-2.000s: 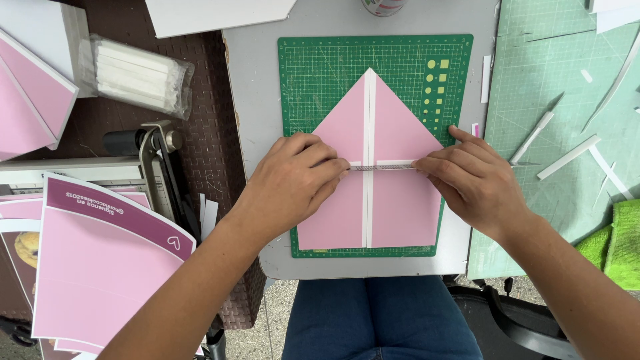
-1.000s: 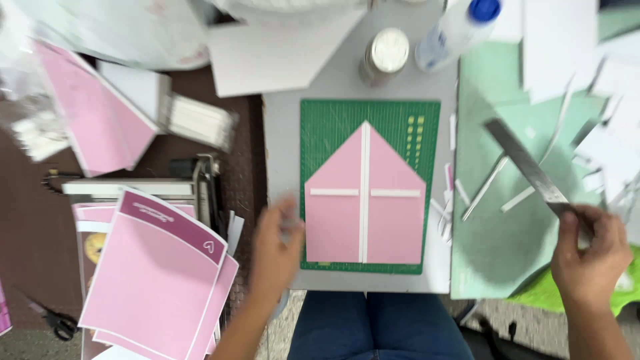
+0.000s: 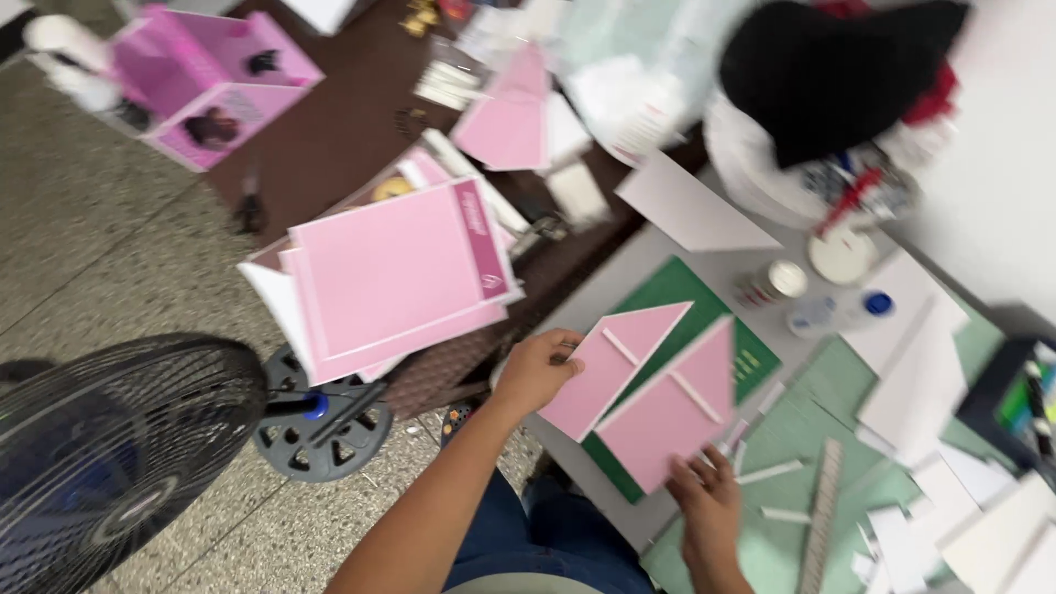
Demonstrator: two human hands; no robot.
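Two pink board pieces with white edges and white strips lie apart above a green cutting mat [image 3: 627,474]. My left hand [image 3: 540,367] grips the outer edge of the left pink piece [image 3: 606,371], fingers beneath and thumb on top. My right hand [image 3: 705,495] is at the lower edge of the right pink piece [image 3: 676,412], its fingertips touching or just beside that edge; the blur hides which. The right piece looks slightly tilted over the mat. A metal ruler [image 3: 821,520] rests on the pale green mat [image 3: 775,495], right of my right hand.
Printed pink sheets [image 3: 388,280] are stacked at left, near a black fan [image 3: 124,462]. A jar [image 3: 775,285] and a blue-capped bottle [image 3: 841,313] stand beyond the mat. White offcuts [image 3: 907,528] lie at right. A pink box [image 3: 214,82] sits at upper left.
The ruler has left my right hand and lies on the pale green mat. The two pink pieces, side by side before, are now separated, with my left hand on one. The view has swung strongly left.
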